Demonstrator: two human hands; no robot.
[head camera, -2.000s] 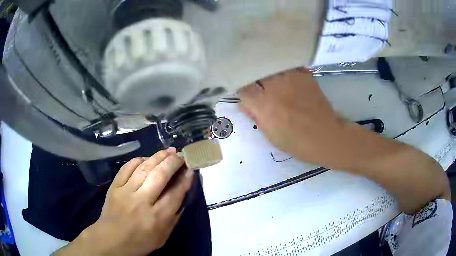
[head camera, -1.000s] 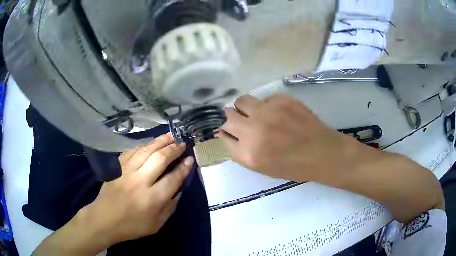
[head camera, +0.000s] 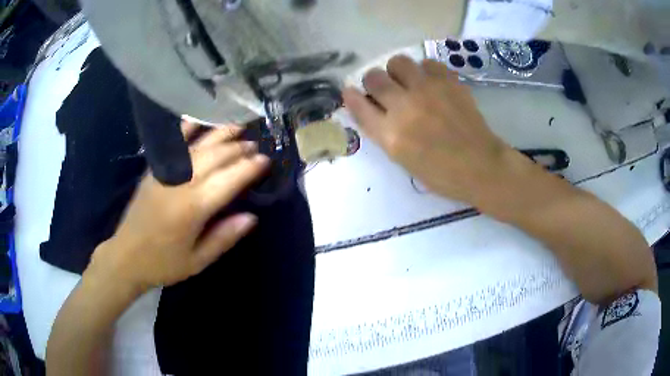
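Observation:
Black cloth (head camera: 242, 294) lies under the sewing machine's needle area and hangs toward the front edge; more of it spreads to the left. My left hand (head camera: 184, 198) rests on the cloth left of the presser foot (head camera: 276, 125), fingers spread and slightly blurred. My right hand (head camera: 426, 125) is bent just right of the beige block (head camera: 321, 141); its fingertips are near the machine head, and whether they hold anything cannot be told. The bobbin (head camera: 353, 139) shows partly behind the block.
The off-white machine head (head camera: 352, 29) fills the top. A black paddle (head camera: 158, 136) hangs over my left hand. A silver phone (head camera: 499, 60) lies behind my right hand, with snips (head camera: 606, 143) and a black-handled tool (head camera: 547, 158) at right. A blue basket rim (head camera: 13, 198) is at left.
The view has shifted, showing more of the table's front edge and the phone. My left hand's fingers have spread, with the thumb apart. My right hand has moved back from beside the block.

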